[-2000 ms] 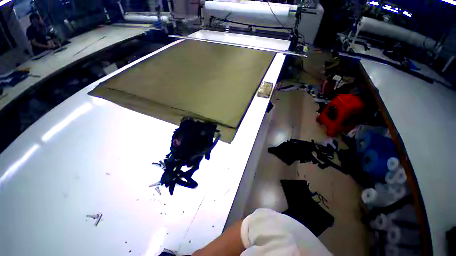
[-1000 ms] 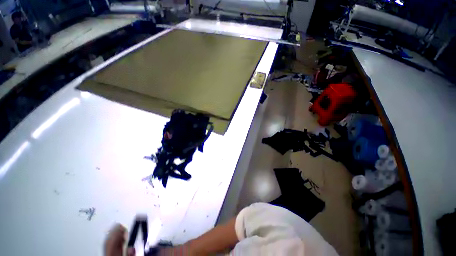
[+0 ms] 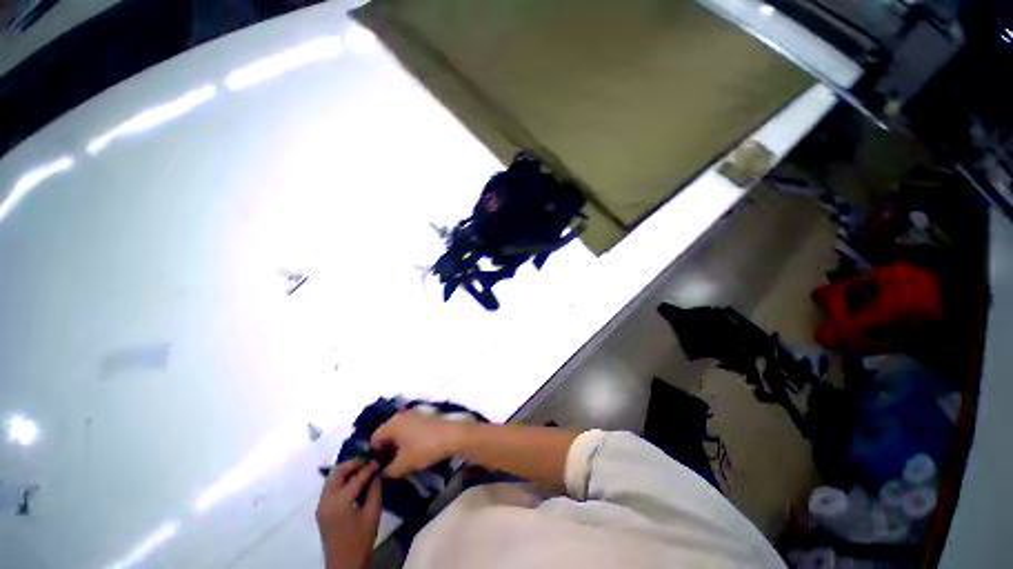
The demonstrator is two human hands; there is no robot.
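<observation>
My left hand (image 3: pixel 350 502) and my right hand (image 3: pixel 417 441) are close together at the table's near edge, bottom centre. Their fingers pinch dark fabric at a dark bundle (image 3: pixel 409 498) with some white showing. The hands and my sleeve hide part of the bundle, so I cannot tell how the fabric is wrapped. A tangled black strip pile (image 3: pixel 522 217) with a small pink spot lies farther up the white table (image 3: pixel 222 278), against the corner of the olive fabric lay (image 3: pixel 589 89).
A small tan block (image 3: pixel 745 162) sits at the table's right edge. On the floor right are black remnants (image 3: pixel 680 422), a red plastic object (image 3: pixel 883 306), a blue bundle (image 3: pixel 905 417) and white rolls (image 3: pixel 878 506). Small scraps (image 3: pixel 293 281) dot the table.
The view has turned down and left. Both hands are now together at the dark bundle; earlier, one blurred hand showed near a dark forked thing, which I cannot make out now.
</observation>
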